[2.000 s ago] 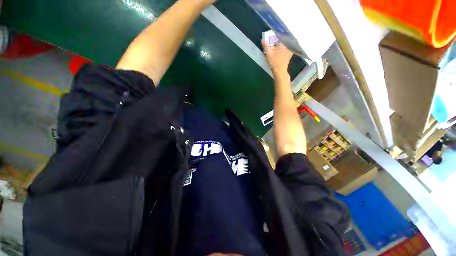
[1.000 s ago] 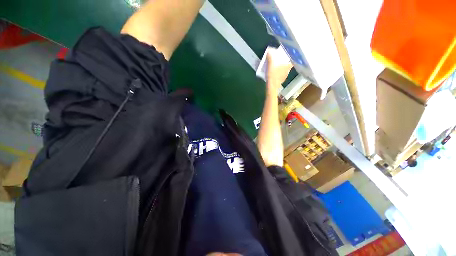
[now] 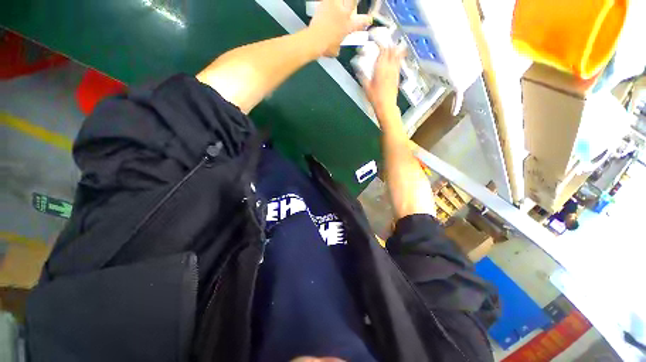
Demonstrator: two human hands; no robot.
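Observation:
My left hand [image 3: 331,30] is near the top edge of the picture, with its thumb and fingers around a small white box [image 3: 355,39]. My right hand [image 3: 384,76] is beside it and closed on another white item [image 3: 367,59], which looks like a white product box but is blurred. The two hands are close together over the pale strip of the green bench [image 3: 283,124]. Some fingertips and the far sides of the boxes are hidden or blurred.
A white card with a dark rectangle [image 3: 365,171] lies at the bench corner. A shelf edge [image 3: 489,92] with blue sockets [image 3: 425,47] hangs close on the right, bearing an orange item [image 3: 567,32] and a brown box [image 3: 552,127]. A red stool [image 3: 98,89] stands at left.
My left hand has come into view from beyond the top edge and moved right, beside my right hand. My right hand has moved slightly up with its white item.

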